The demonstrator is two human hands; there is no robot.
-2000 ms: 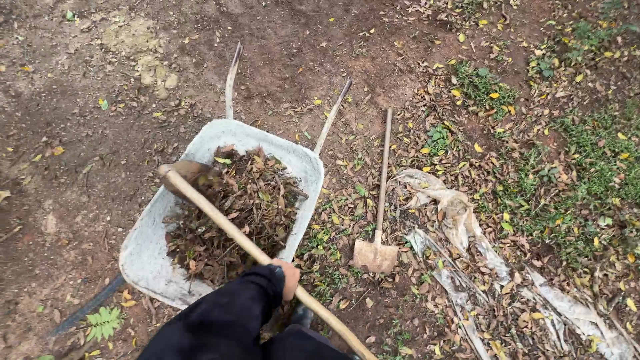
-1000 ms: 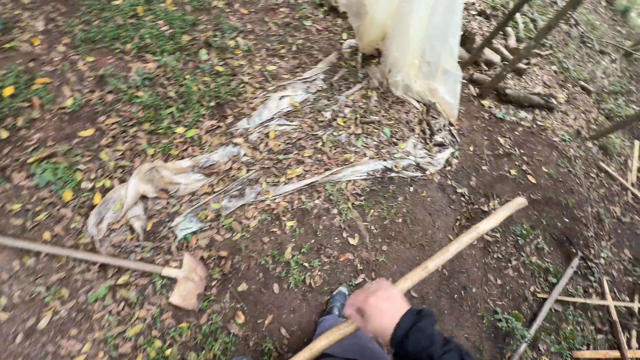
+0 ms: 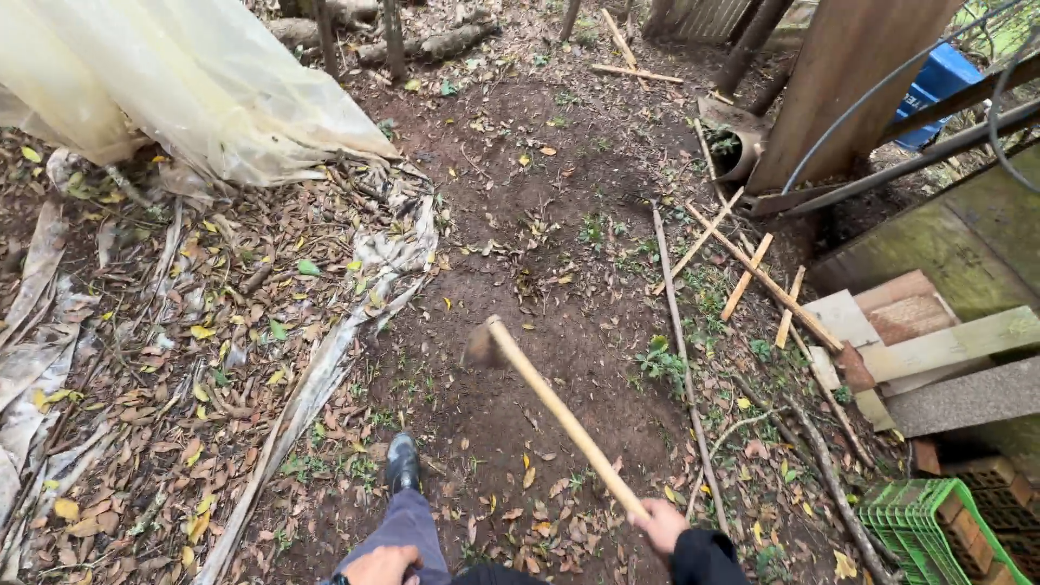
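My right hand [image 3: 663, 526], in a dark sleeve, grips the wooden handle of a hoe [image 3: 569, 422] near its end. The metal hoe blade [image 3: 483, 348] is at the far end of the handle, over bare soil; whether it touches the ground I cannot tell. My left hand [image 3: 382, 565] is low in the view by my trouser leg, a dark band at its wrist and its fingers partly cut off by the frame edge; nothing shows in it. A booted foot [image 3: 402, 463] is on the soil to the left of the hoe.
Translucent plastic sheeting [image 3: 203, 89] hangs at upper left, with torn strips [image 3: 325, 366] among dry leaves. A long pole [image 3: 678, 341] and wood strips [image 3: 764, 276] lie to the right. Boards [image 3: 951, 345], a green plastic crate [image 3: 918, 512] and a blue container [image 3: 934, 93] are along the right side.
The view has swung away from the wheelbarrow and the shovel on the ground, both seen earlier. My right hand still holds the handle; the hoe blade now points ahead, and my left hand has come into view.
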